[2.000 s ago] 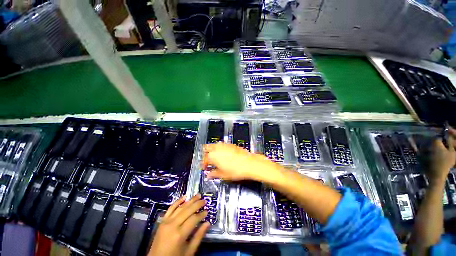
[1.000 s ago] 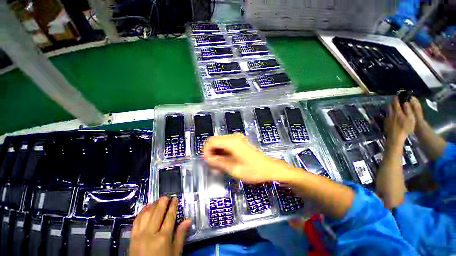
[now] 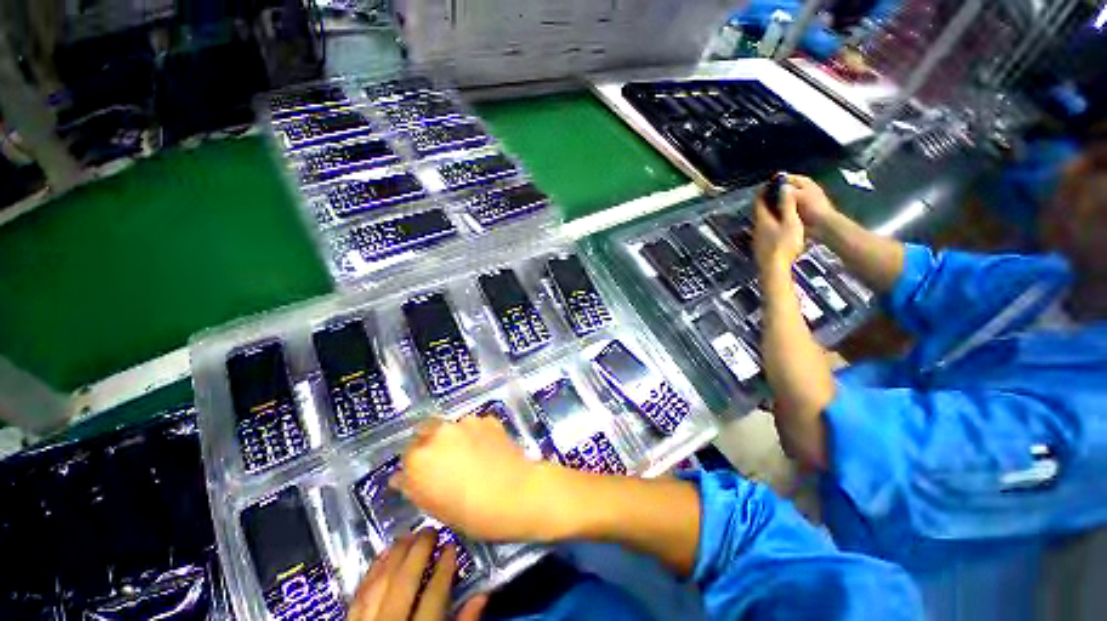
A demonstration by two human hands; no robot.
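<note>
Keypad phones [image 3: 441,343] lie in two rows in the pockets of a clear tray [image 3: 209,364] in front of me. My right hand [image 3: 467,477] is over the near row, fingers curled down at a phone [image 3: 380,488]; its fingertips are hidden, so I cannot tell if it grips anything. My left hand [image 3: 410,580] is at the tray's near edge, cut off by the bottom of the picture, its fingers slightly apart over the lower part of that phone. A phone at the near row's right end [image 3: 643,386] lies tilted in its pocket.
Another clear tray of phones [image 3: 370,194] lies on the green belt [image 3: 146,249]. A black tray [image 3: 103,522] is at the lower left, another [image 3: 728,121] at the back right. A person in a blue smock [image 3: 947,400] holds a dark item over a phone tray [image 3: 716,406] on the right.
The view has swung to the right, so the trays appear further left. My right hand has stayed over the near row and moved closer to my left hand. The neighbour's hands have lifted a dark item.
</note>
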